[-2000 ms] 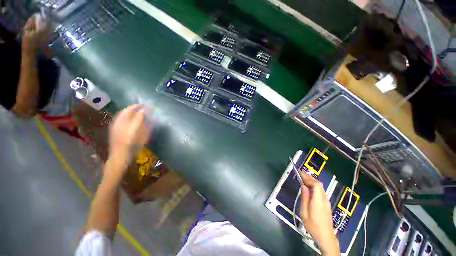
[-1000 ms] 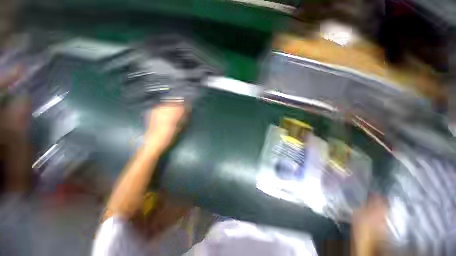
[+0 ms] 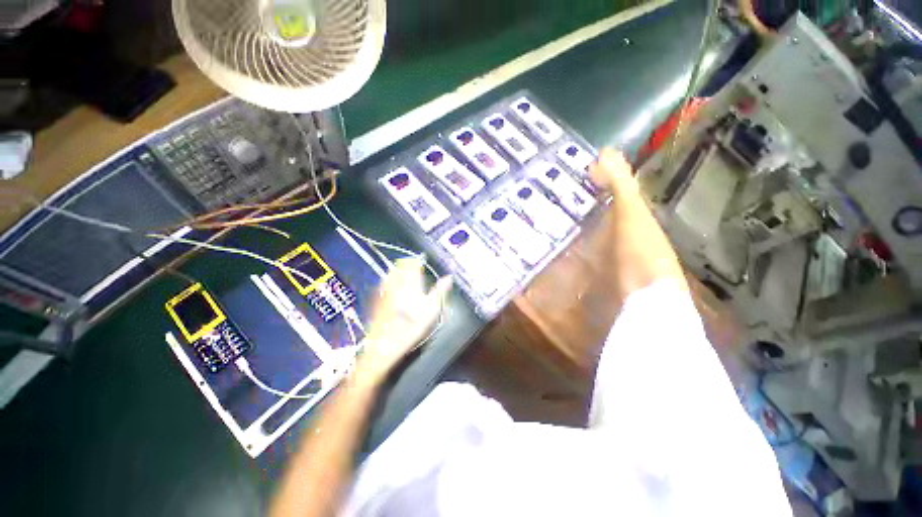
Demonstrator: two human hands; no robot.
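A clear blister tray [image 3: 559, 108] holds two rows of white phone backs, each with a dark red oval at one end. My right hand [image 3: 614, 174] grips the tray's right edge. My left hand [image 3: 402, 311] is beside the tray's left side, fingers apart, with nothing seen in it; contact with the tray is unclear. Left of it, two keypad phones with yellow screen frames, one nearer my hand [image 3: 306, 267] and one farther left [image 3: 194, 311], lie on blue test fixtures [image 3: 240, 387] with white rails. White cables run to the phones.
A cream fan [image 3: 280, 50] stands at the back, beside a large grey tester [image 3: 217, 151]. Copper-brown and white cords cross the green bench [image 3: 131, 424]. Grey machinery [image 3: 753, 202] stands at the right. A brown box [image 3: 551, 348] is below the tray.
The view has swung right. The earlier tray of dark keypad phones is out of view. My right hand is now on a tray of phone backs; my left hand is now beside the fixtures.
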